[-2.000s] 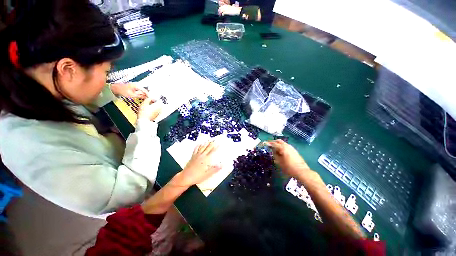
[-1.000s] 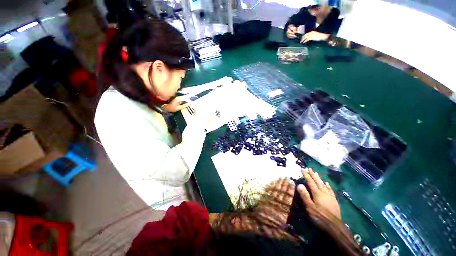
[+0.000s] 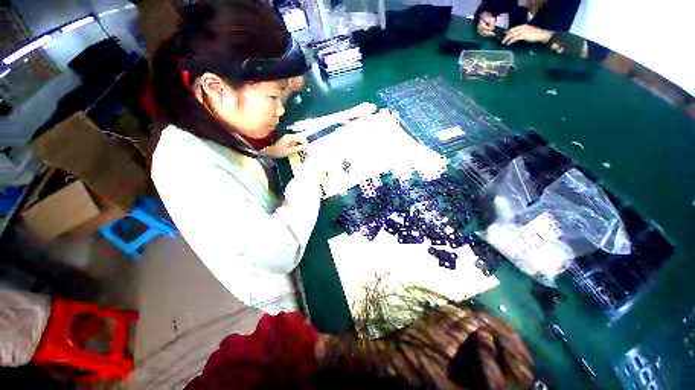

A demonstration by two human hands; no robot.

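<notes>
A loose heap of small black parts [image 3: 411, 209] lies on the green bench and over the far edge of a white paper sheet [image 3: 404, 266]. My left hand [image 3: 427, 343] reaches in from the red sleeve at the bottom, over the sheet's near edge. Dark hair strands and blur cover it, so its grip is hidden. Blurred fingers at its right end may belong to my right hand, but I cannot tell the two hands apart. A thin dark tool [image 3: 571, 350] lies on the bench to the right.
A clear plastic bag [image 3: 579, 217] lies on a black-pocket tray [image 3: 655, 251] at right. A clear blister tray [image 3: 434, 114] and a small clear box [image 3: 486, 65] stand farther back. A seated person [image 3: 228, 206] works at left; another person's hands [image 3: 526, 33] show at the far side.
The view has swung left, so bench things appear farther right. My hands have left their spread positions on the sheet and by the near heap and come close together at the bottom.
</notes>
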